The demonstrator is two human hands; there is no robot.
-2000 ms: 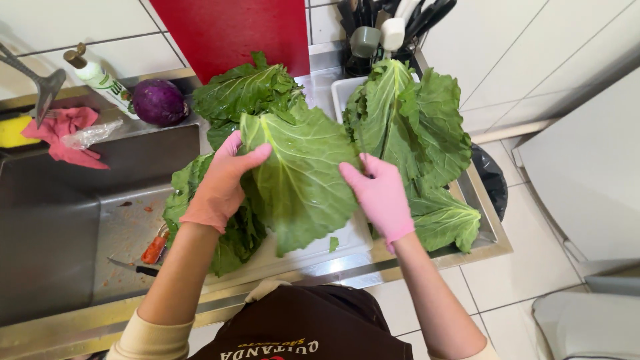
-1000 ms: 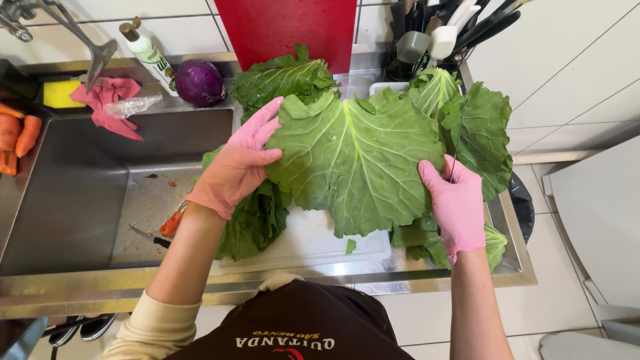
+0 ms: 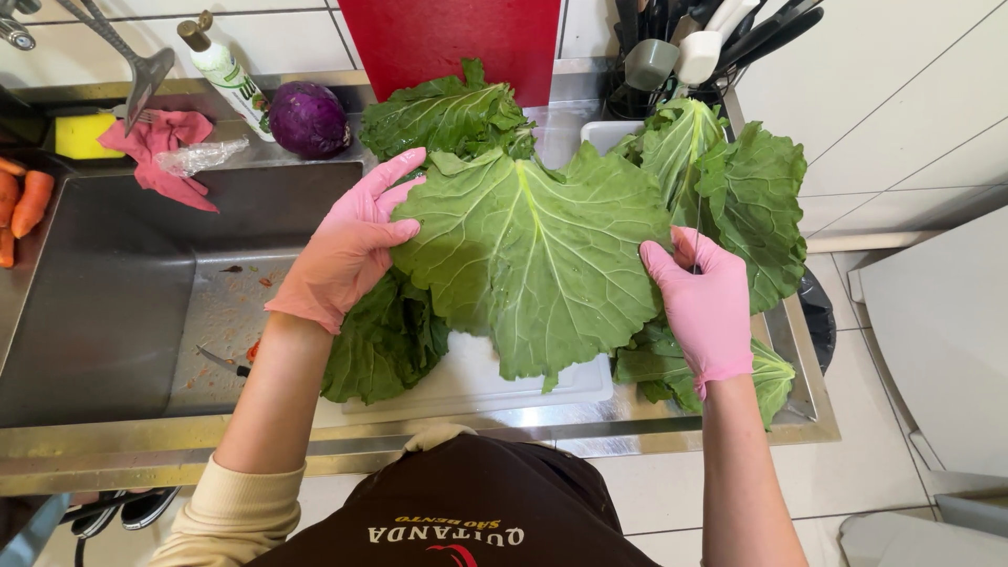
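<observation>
A broad green collard-like leaf is spread between my two pink-gloved hands, its pale midrib running down from the top. My left hand pinches its left edge, thumb in front, other fingers spread. The thumb and fingers of my right hand grip the right edge. Behind and below the leaf lies a white cutting board, partly hidden. More leaves lie around it: a pile at the back, a dark one at the lower left, others at the right and lower right.
The steel sink basin at left holds a small knife and scraps. Along its back are a yellow sponge, pink cloth, bottle and red cabbage. Carrots, a red board and a utensil holder also stand about.
Two seconds ago the held leaf was narrower and my hands closer together; now it is spread wide. My left hand's fingers have opened out more since a second ago. The view has shifted.
</observation>
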